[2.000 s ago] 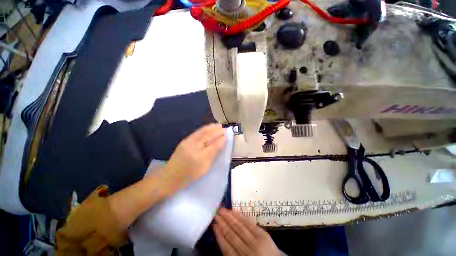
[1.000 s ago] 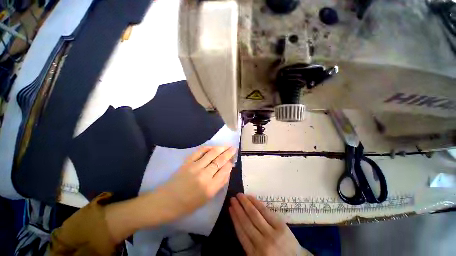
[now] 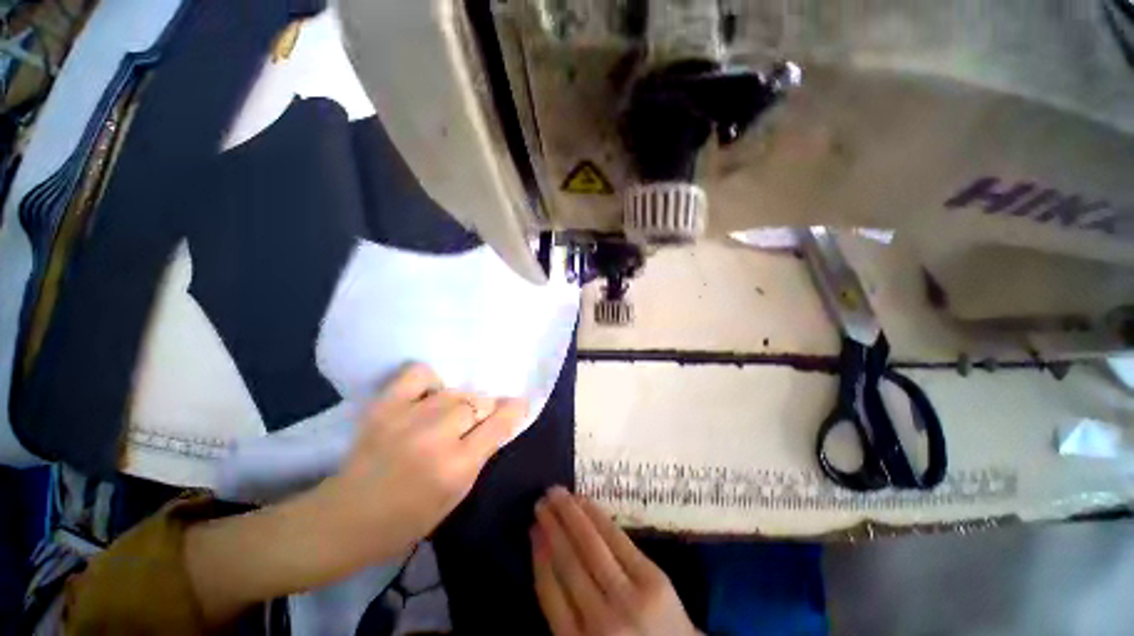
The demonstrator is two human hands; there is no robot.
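Observation:
A pale grey-white panel [image 3: 429,317] lies over a black panel [image 3: 516,497], their right edges running up to the presser foot [image 3: 575,258] of the cream sewing machine [image 3: 796,162]. My left hand [image 3: 429,441] rests on the pale panel with curled fingers; whether it pinches the cloth is unclear. My right hand [image 3: 603,565] lies with fingers together on the black panel's right edge at the table front. The needle tip is hard to make out beneath the head.
Black-handled shears [image 3: 877,410] lie under the machine arm, right of the foot. A printed tape rule [image 3: 796,486] runs along the front table edge. Long black panels [image 3: 137,236] drape at the left beside stacked pale-edged pieces. A joined black piece [image 3: 280,249] lies behind my left hand.
The pale panel has advanced under the foot and the black pieces beyond it have shifted. My left hand has moved down and left from near the foot. The view has moved closer to the machine.

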